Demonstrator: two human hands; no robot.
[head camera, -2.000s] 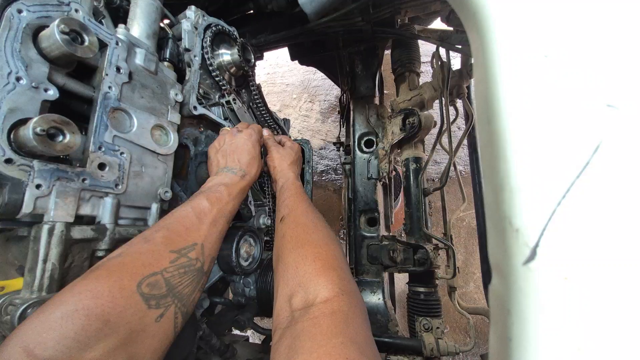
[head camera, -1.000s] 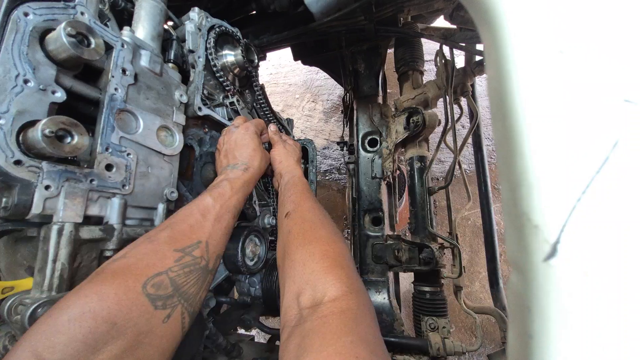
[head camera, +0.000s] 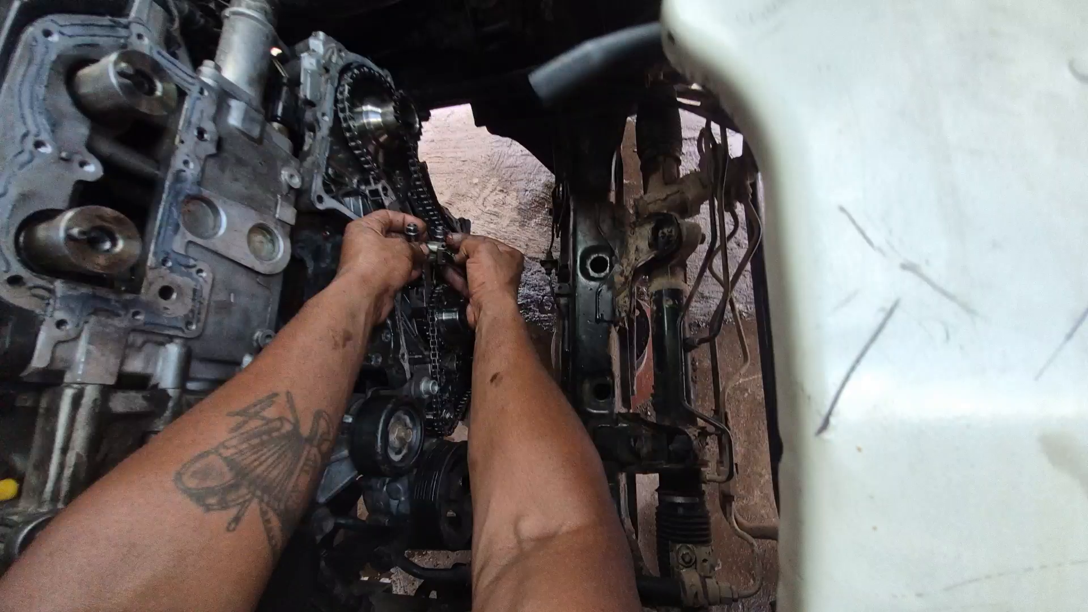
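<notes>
My left hand (head camera: 380, 259) and my right hand (head camera: 490, 270) meet over the timing chain (head camera: 433, 327) at the front of an engine. Between their fingertips is a small metal part (head camera: 436, 252), gripped from both sides; a bolt (head camera: 413, 230) shows by the left fingers. The part looks like a chain tensioner, but its shape is partly covered. Above the hands the chain wraps around a shiny camshaft sprocket (head camera: 374, 115). Below them it runs down toward a lower sprocket, largely hidden.
At left lies the open cylinder head (head camera: 234, 191) with round metal bores. A ribbed pulley (head camera: 444, 493) and a smooth pulley (head camera: 387, 435) sit below the hands. A black crossmember (head camera: 595, 340) and pipes stand to the right, beside a pale body panel (head camera: 935, 255).
My hands, close together before, have come slightly apart, and a small metal part now shows between the fingertips. The view has shifted a little.
</notes>
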